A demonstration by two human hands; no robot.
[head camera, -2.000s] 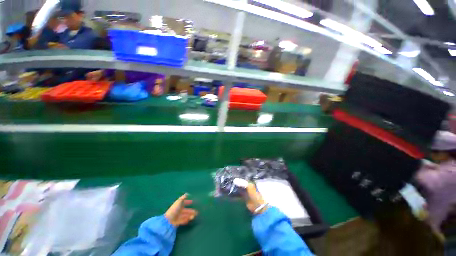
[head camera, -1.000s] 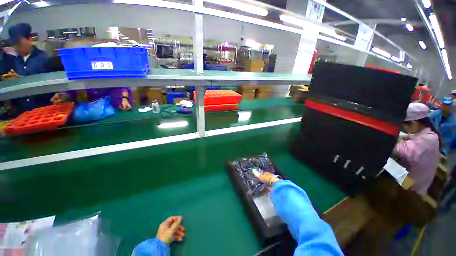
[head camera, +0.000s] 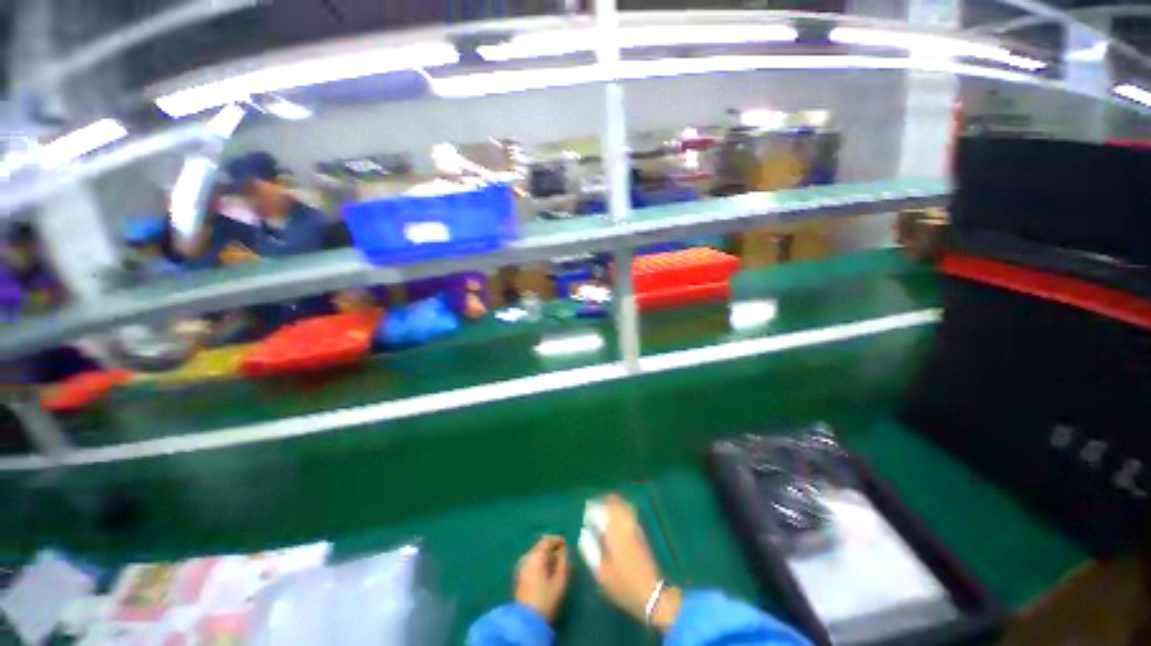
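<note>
My right hand [head camera: 621, 555] is over the green mat in front of me, blurred, with white covers at its fingertips. No unit or bag shows in it. My left hand [head camera: 543, 578] is just left of it, fingers loosely curled, with nothing visible in it. The hands are close but apart. The black packing tray [head camera: 745, 511] lies to the right. Bagged units [head camera: 793, 477] in crinkled, glinting film lie in its far part. A silvery-white sheet [head camera: 871, 568] shows in its near part.
Empty poly bags [head camera: 341, 606] lie over printed sheets [head camera: 208, 587] at the lower left. Stacked black bins [head camera: 1041, 391] stand at the far right. A raised shelf [head camera: 783, 208] crosses ahead with a blue crate [head camera: 436, 227]. A person [head camera: 271, 221] is beyond it.
My right hand has left the bagged units in the tray and moved left, near my left hand. The view has turned left, so the tray and bins appear farther right.
</note>
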